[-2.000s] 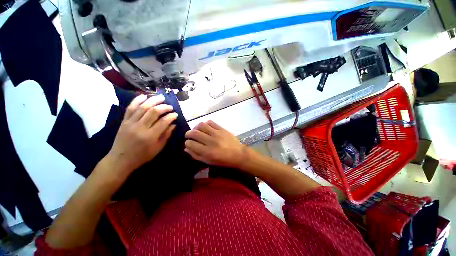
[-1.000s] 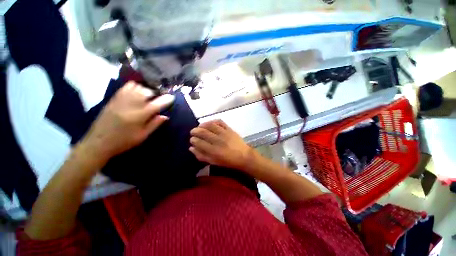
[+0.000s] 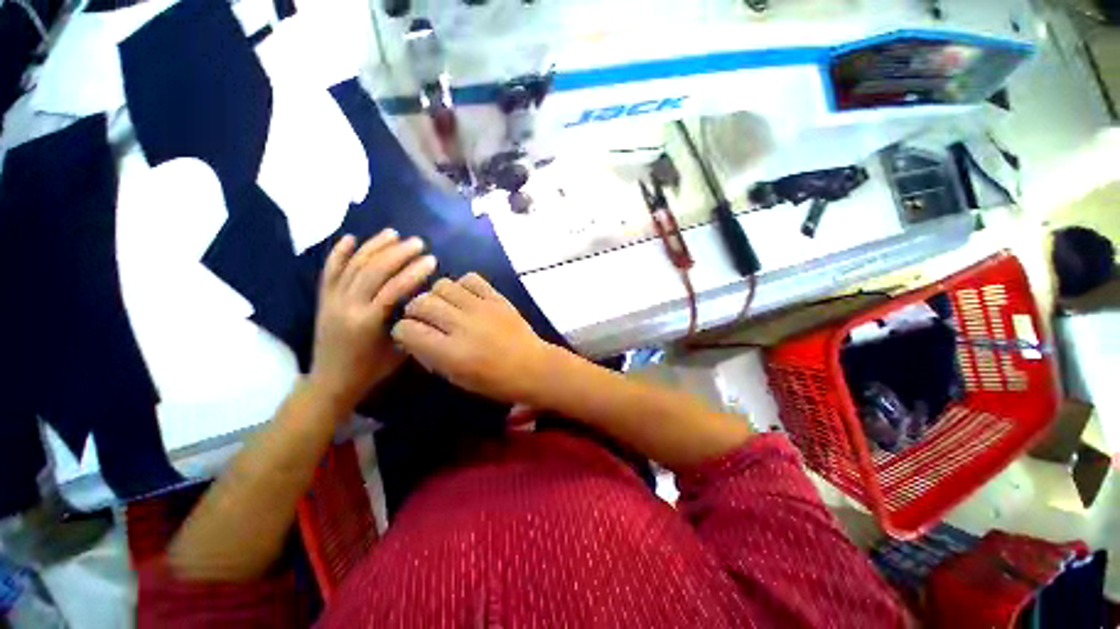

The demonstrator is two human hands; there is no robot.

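A dark navy cloth panel (image 3: 464, 246) lies on the machine table from near the needle area down to my lap. My left hand (image 3: 366, 301) rests on the cloth with its fingers bent at the cloth. My right hand (image 3: 467, 334) is close beside it, fingers curled, pinching the cloth; the fingertips are partly hidden. The white sewing machine head marked JACK (image 3: 639, 92) spans the top. Its presser foot area (image 3: 506, 175) is blurred, above and right of my left hand. More dark cut panels (image 3: 203, 92) are spread at the left.
Red-handled snips (image 3: 669, 231), a screwdriver (image 3: 733, 236) and a black attachment (image 3: 813, 187) lie right of the needle area. A grey tray (image 3: 924, 184) is at the table's right end. A red basket (image 3: 970, 473) with dark items stands below; another red basket (image 3: 995, 587) is lower right.
My right hand has moved left, next to my left hand. My left hand has shifted slightly from the needle area. The cloth extends further up left, and the view has shifted.
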